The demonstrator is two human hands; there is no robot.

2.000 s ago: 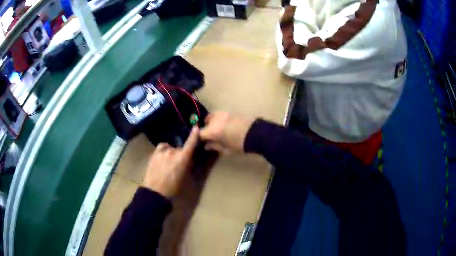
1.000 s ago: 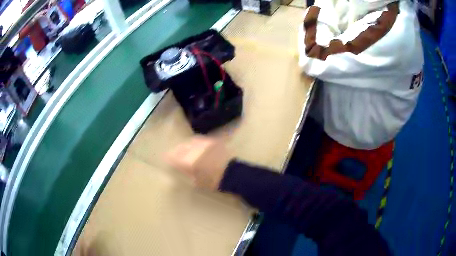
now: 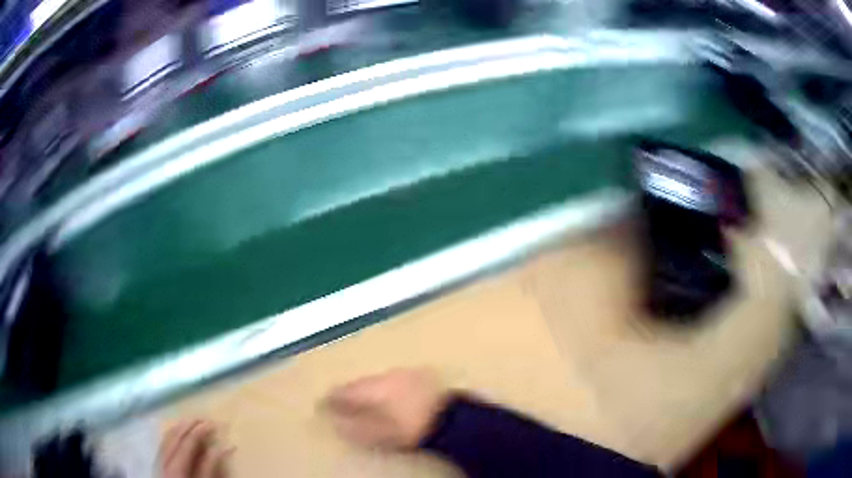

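Observation:
The whole view is motion-blurred. The open black speaker unit (image 3: 687,271) lies at the right on the tan cardboard (image 3: 486,345), with the silver speaker (image 3: 674,187) at its far side and a faint red trace of wires. My right hand (image 3: 385,407) is over the cardboard at the bottom centre, well left of the unit, its fingers blurred. My left hand (image 3: 194,450) is at the bottom left, cut off by the lower edge. Whether either hand holds anything cannot be told.
The green conveyor (image 3: 402,205) with pale rails curves across behind the bench. Small dark pieces (image 3: 63,456) lie at the bottom left corner beside something whitish. A dark object (image 3: 33,322) stands at the left edge. Part of a person (image 3: 808,392) shows at the right.
The view has swung left, so the speaker unit now appears far right. Both hands have left the unit; the left hand shows at the bottom left, the right hand left of the unit.

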